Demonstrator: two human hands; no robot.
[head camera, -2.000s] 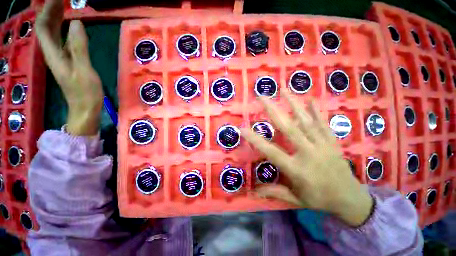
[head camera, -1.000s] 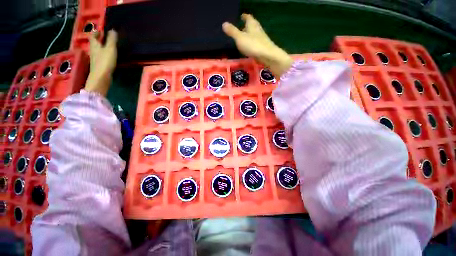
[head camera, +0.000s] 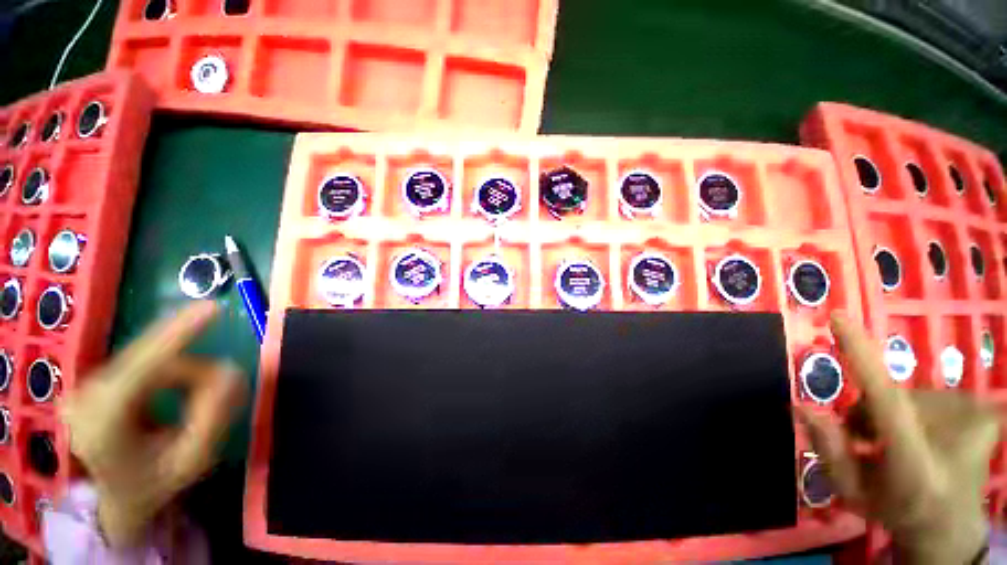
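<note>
A plain black pad (head camera: 530, 425) lies flat on the lower part of the salmon-red main tray (head camera: 256, 491) and hides most of its lower rows. Round lit watch units, such as one silver-rimmed unit (head camera: 424, 190), sit in the two upper rows; one has a dark case (head camera: 564, 190). More units show right of the pad (head camera: 822, 377). My left hand (head camera: 155, 425), blurred, is left of the pad, apart from it, with no held thing visible. My right hand (head camera: 911, 447), blurred, is over the main tray's right edge with fingers apart and nothing visible in it.
A single watch unit (head camera: 202, 276) and a blue pen (head camera: 247, 289) lie on the green surface (head camera: 188, 182) left of the main tray. Other watch trays stand at left (head camera: 133, 132), right (head camera: 826, 127) and top left (head camera: 331, 108). A pale cable (head camera: 73, 42) is at far left.
The black pad has moved from beyond the main tray onto its lower rows. My hands have come off it and back towards me, one at each side. The top-left tray is uncovered.
</note>
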